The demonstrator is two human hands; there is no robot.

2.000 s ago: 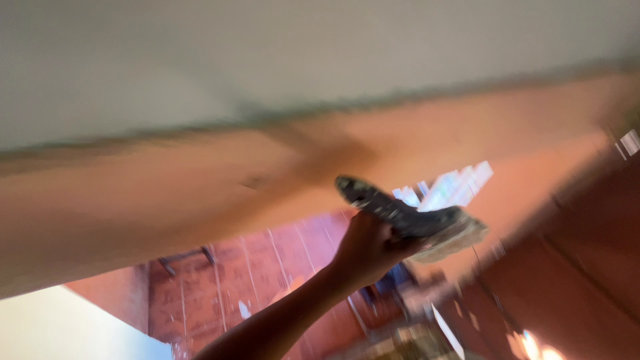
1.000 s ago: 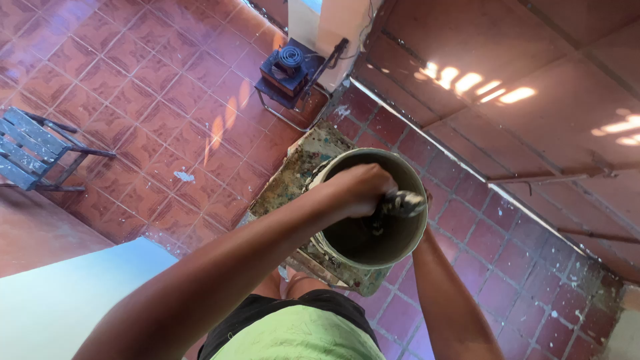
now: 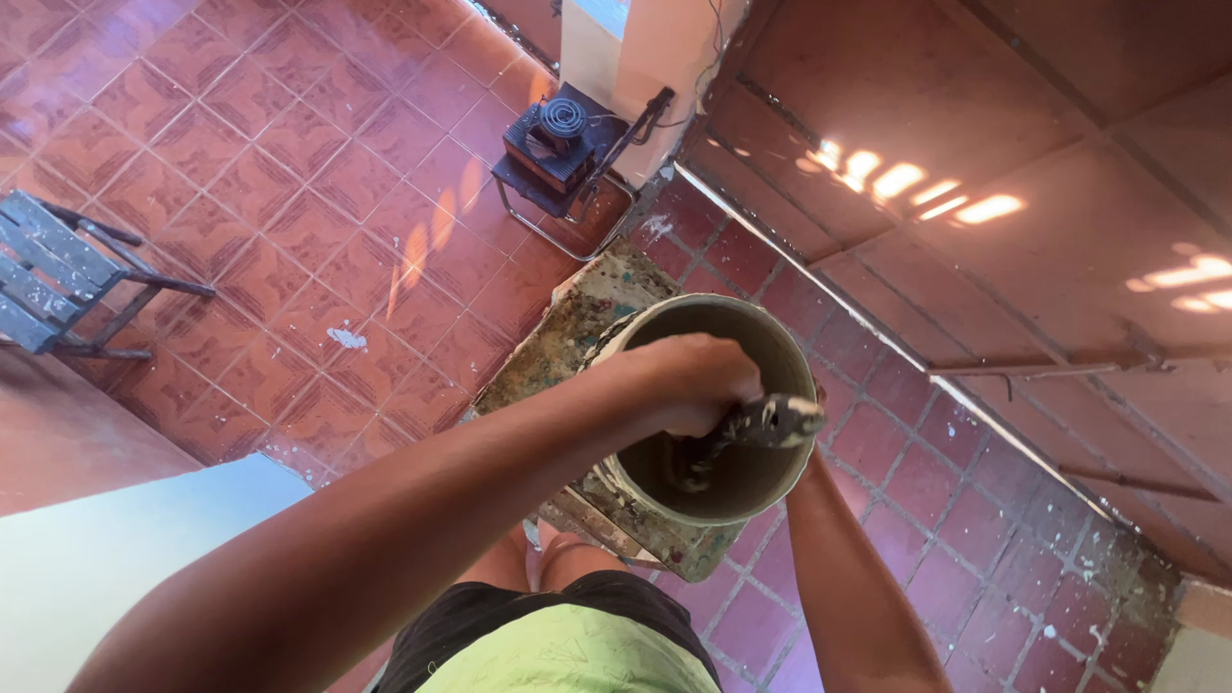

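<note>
My left hand (image 3: 707, 380) is closed around the dark, paint-spattered handle of a paintbrush (image 3: 775, 422). The handle's end rises toward the camera, while the brush's lower part is inside a bucket (image 3: 712, 510) and its bristles are hidden. The inside of the bucket looks dark, and its contents cannot be made out. My right hand (image 3: 818, 395) is against the bucket's outer right side, mostly hidden behind the wall, with a little of the fingers showing near the rim. Under the bucket is a paint-stained stand or stool top (image 3: 539, 356).
A slatted wooden chair (image 3: 58, 265) is at the far left. A metal-framed chair (image 3: 539, 183) bearing a dark box and coil stands beyond the bucket, near a wall corner (image 3: 664, 67). A large reddish metal gate (image 3: 1039, 231) runs along the right. White splashes mark the tiled floor (image 3: 289, 241).
The view has swung down from the wall. The paintbrush, seen raised near the wall in the earliest frame, is now inside the bucket. Over the last second both hands have stayed at the bucket.
</note>
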